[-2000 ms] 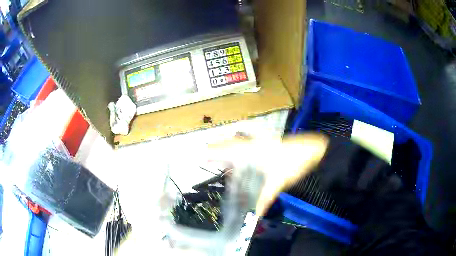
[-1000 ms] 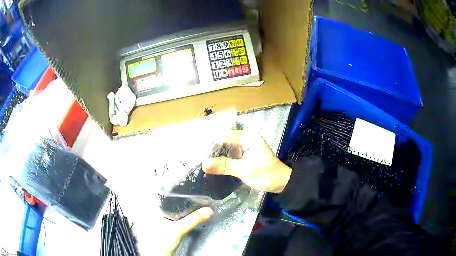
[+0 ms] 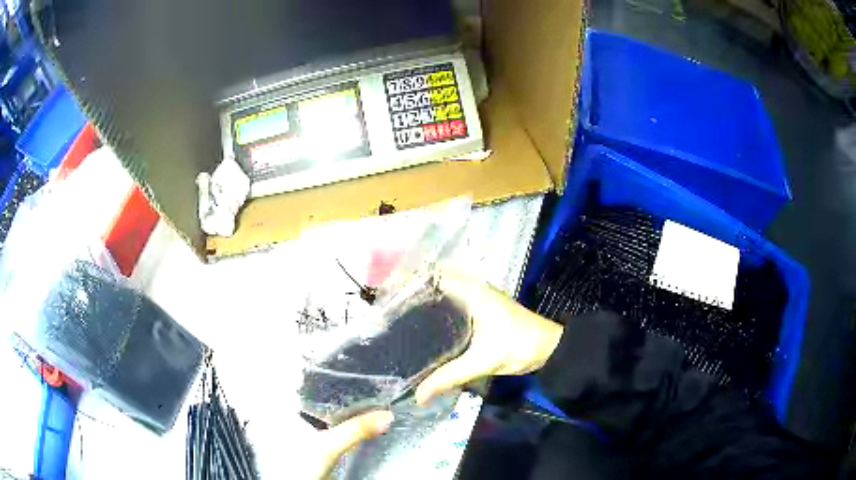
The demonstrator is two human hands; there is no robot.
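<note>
A clear plastic bag (image 3: 352, 380) full of black rods lies tilted over the white bench, low in the middle of the view. Thin dark wire leads (image 3: 361, 289) show at its upper left side. My right hand (image 3: 493, 333) is closed around the bag's right end, fingers behind and thumb in front. My left hand (image 3: 355, 442) is cut off by the bottom edge and washed out by glare; its thumb rests on the bag's lower edge and its other fingers are hidden.
A counting scale (image 3: 352, 127) stands in a cardboard box (image 3: 375, 217). A crumpled white piece (image 3: 223, 197) lies at its corner. A filled bag (image 3: 122, 342) and loose black rods (image 3: 218, 436) are at left. A blue bin (image 3: 793, 328) at right holds rods and a pale note (image 3: 696, 264).
The right hand has come down from above the bag to grip its right end. The bag is turned, showing more of its dark face. The left thumb stays at the bag's lower edge.
</note>
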